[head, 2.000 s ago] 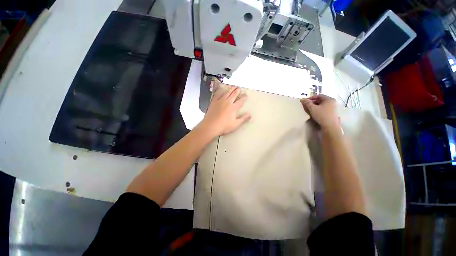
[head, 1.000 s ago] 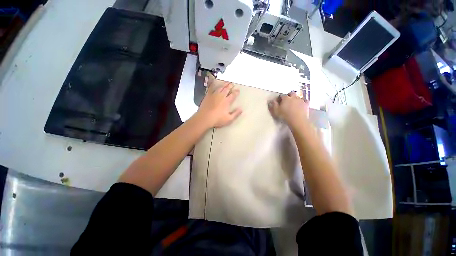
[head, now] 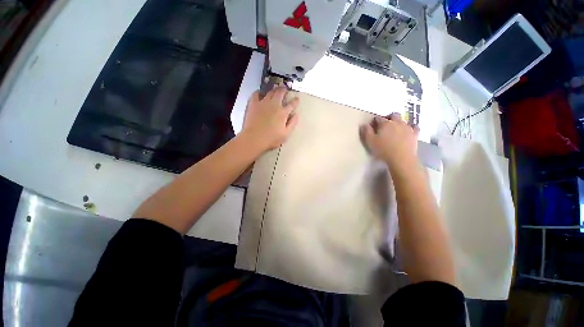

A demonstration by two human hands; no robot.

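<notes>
A large beige cut panel (head: 320, 185) lies over the front of the machine bed and hangs past the table's front edge. Its far edge lies along the bright white template (head: 355, 86) under the white sewing machine head (head: 298, 45). My left hand (head: 270, 118) lies on the panel's far left corner, just in front of the needle area, fingers slightly spread. My right hand (head: 392, 137) is at the panel's far right edge with fingers bent; whether it pinches the edge is hard to tell.
A dark glossy plate (head: 160, 89) lies left of the machine on the white table (head: 38, 128). A control panel (head: 506, 57) stands at the back right, with a cable near it. Another beige panel part (head: 480, 217) hangs at the right. A red bin (head: 547, 124) stands beyond.
My right hand has moved inward along the panel's far edge from the right corner. My left hand has shifted slightly left, nearer the corner. The panel's right side is more wrinkled.
</notes>
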